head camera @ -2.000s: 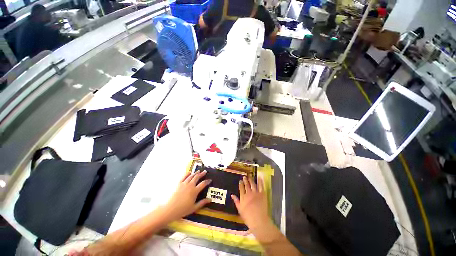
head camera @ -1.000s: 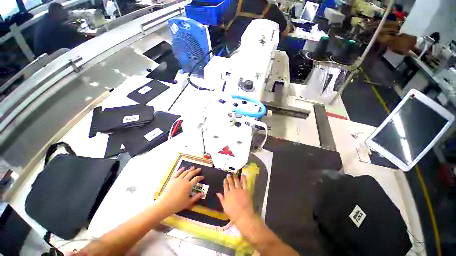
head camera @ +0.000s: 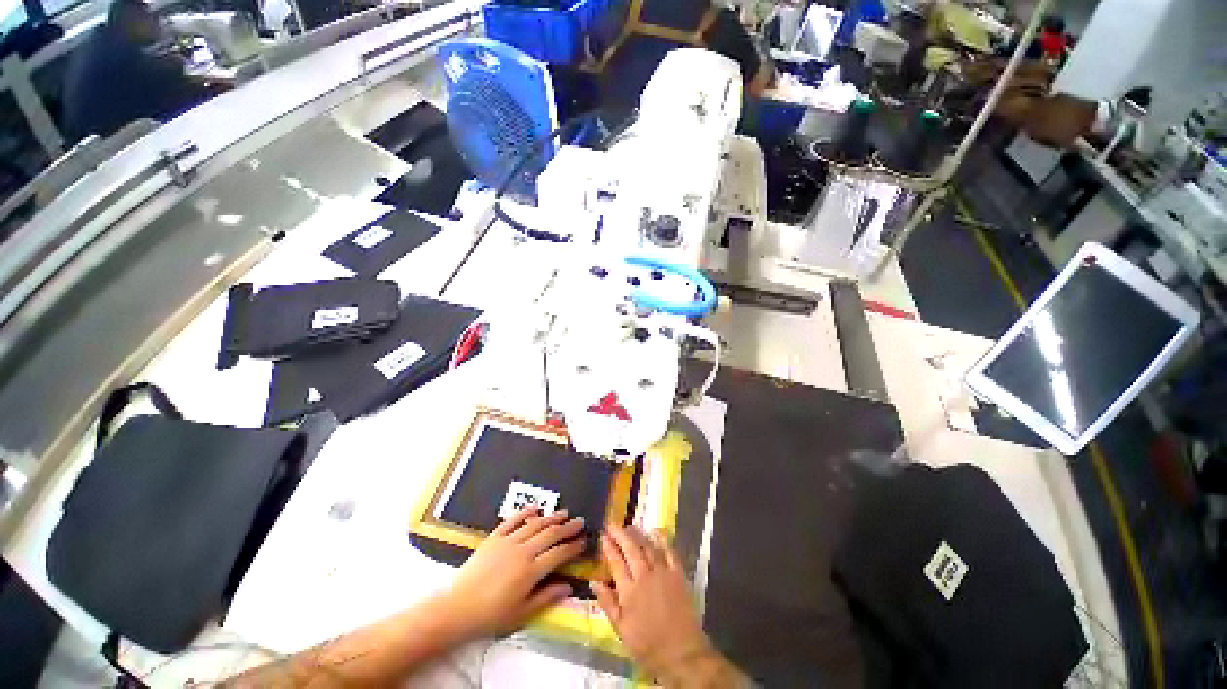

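A black fabric panel (head camera: 501,474) lies flat in the amber-brown clamp frame (head camera: 429,513), left of and partly under the machine head. A white label (head camera: 529,502) with black lettering is on the panel. My left hand (head camera: 518,568) rests palm down on the panel's front edge, its fingertips at the label's lower edge. My right hand (head camera: 650,592) rests palm down at the frame's front right corner, fingers pointing away from me. Neither hand is closed on anything. The cloth under my hands is hidden.
The white sewing machine (head camera: 622,357) with a blue tube (head camera: 670,287) stands ahead. Labelled black pieces (head camera: 323,318) and a black bag piece (head camera: 175,518) lie left. A labelled black stack (head camera: 962,579) and a screen (head camera: 1085,347) are right. A blue fan (head camera: 498,115) stands behind.
The clamp frame and panel have shifted left from under the machine head. My hands have slid toward me, from the panel's sides to its front edge, uncovering most of the panel.
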